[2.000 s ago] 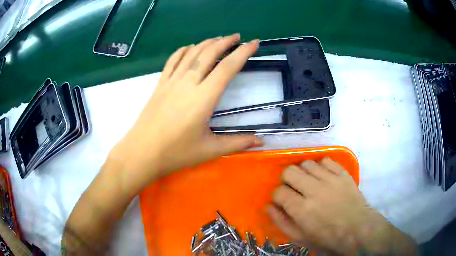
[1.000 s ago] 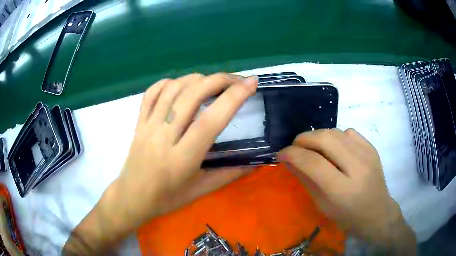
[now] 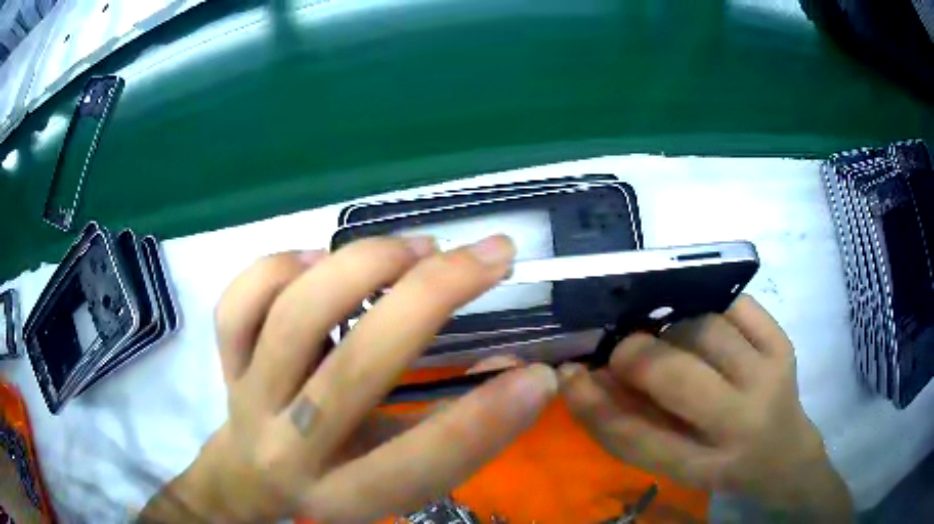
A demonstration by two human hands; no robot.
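A black phone middle frame (image 3: pixel 707 281) with a silver rim is tilted on edge above the orange parts tray (image 3: pixel 553 450). My left hand (image 3: pixel 358 379) grips its left part, fingers over the upper rim and thumb at the lower edge. My right hand (image 3: pixel 707 399) is at its lower right, fingertips against the lower edge; whether a side key is between them is hidden. Behind the held frame lies the working stack of frames (image 3: pixel 599 217), flat, rims showing. The pile of loose side keys (image 3: pixel 440 512) in the tray is mostly hidden by my left hand.
Slanted frames (image 3: pixel 97 297) stand at the left. A tight row of frames (image 3: pixel 871 266) leans at the far right. A single frame (image 3: pixel 82 148) lies on the green conveyor belt (image 3: pixel 410 113). A second orange-edged tray (image 3: pixel 20 440) shows at lower left. White cloth (image 3: pixel 225 266) covers the bench.
The held frame has tipped up on edge, showing its silver side, and more of the stack behind shows. My left hand has shifted left and down. The belt frame has moved left and down.
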